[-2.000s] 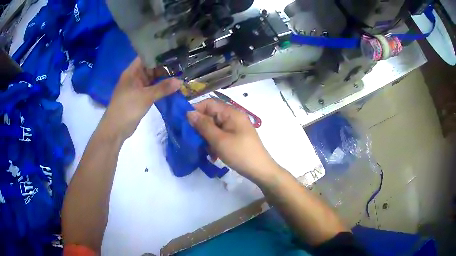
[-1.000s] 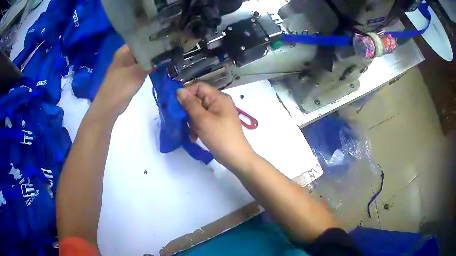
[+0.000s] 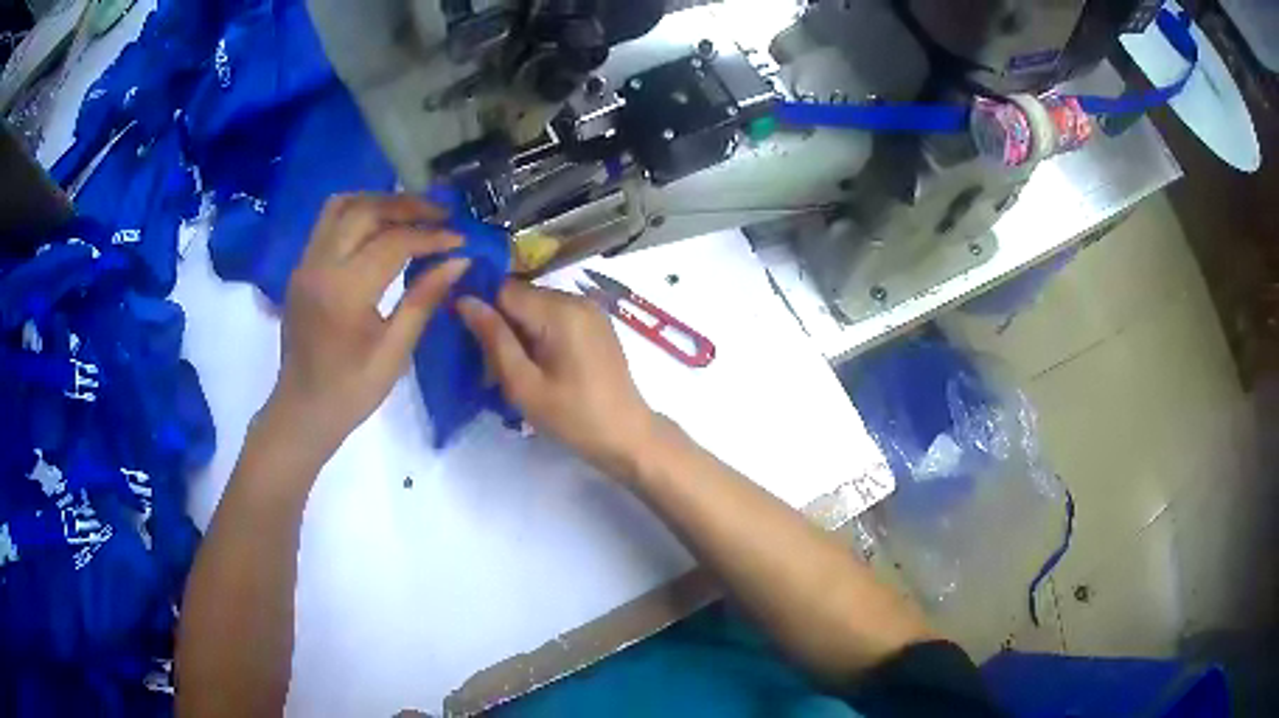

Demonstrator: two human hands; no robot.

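Observation:
A blue fabric piece (image 3: 446,368) hangs from both hands just in front of the sewing head, over the white table. My left hand (image 3: 368,288) pinches its upper left edge between thumb and fingers. My right hand (image 3: 550,351) pinches it on the right, close to the left hand's fingertips. The yellow binder part (image 3: 535,251) shows right beside the fabric. The needle area is partly hidden behind the fabric and fingers, so I cannot tell whether the piece is under the foot.
Red-handled snips (image 3: 671,331) lie right of my right hand. A heap of blue pieces (image 3: 84,421) fills the left. Blue tape (image 3: 884,118) runs past a pink-red roll (image 3: 1031,129). A plastic bag (image 3: 937,435) lies on the floor.
My left hand has come forward and right from behind the sewing head, onto the fabric beside my right hand. The fabric is now bunched between both hands. The snips are more fully visible.

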